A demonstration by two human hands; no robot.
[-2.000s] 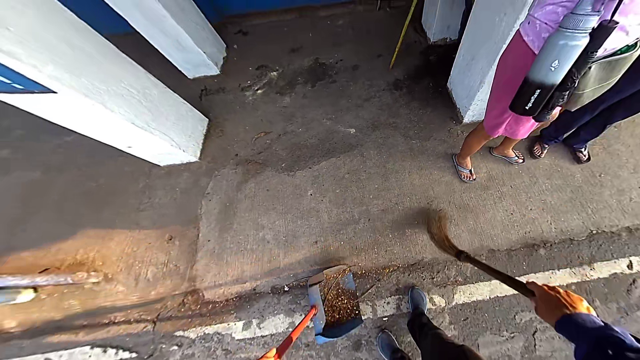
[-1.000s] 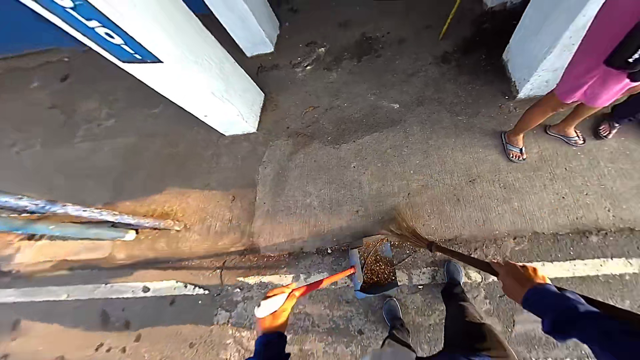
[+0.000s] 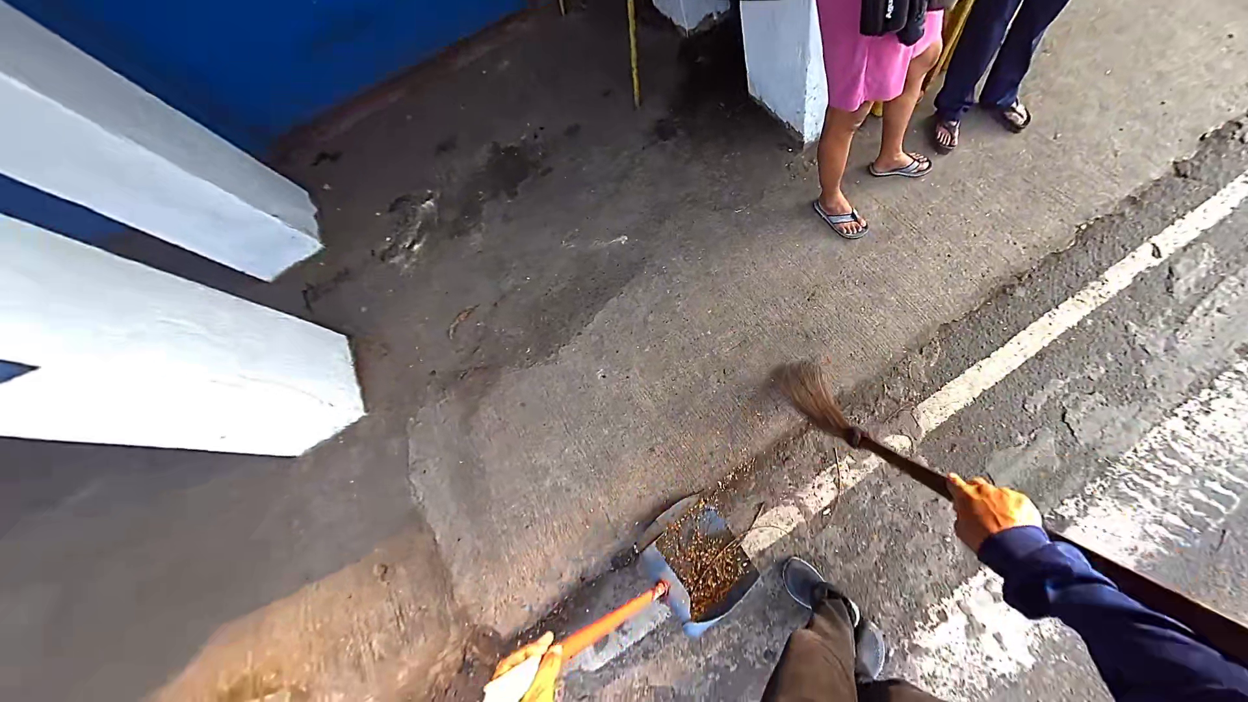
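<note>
My right hand [image 3: 990, 512] is closed around the dark handle of a long stick broom [image 3: 819, 400]. Its bristles fan out over the concrete, up and to the right of the dustpan, slightly blurred. At the bottom, my left hand [image 3: 526, 673] holds the orange handle [image 3: 614, 622] of a blue dustpan, along with something white against the palm. The dustpan [image 3: 694, 624] rests on the ground by the pavement edge, left of my shoes. Brown debris [image 3: 707, 565] of dry bits and thin twigs lies in it, and small bits are scattered above its mouth.
Two people stand at the upper right, one in a pink skirt [image 3: 868, 58] and grey flip-flops, the other in dark trousers [image 3: 994, 49]. White pillars [image 3: 175, 361] rise at the left, another [image 3: 785, 68] beside the people. A white painted line [image 3: 1033, 336] crosses the rough pavement.
The broom's bristles were beside the dustpan's mouth a second ago and are now away from it, up and to the right. The view has swung.
</note>
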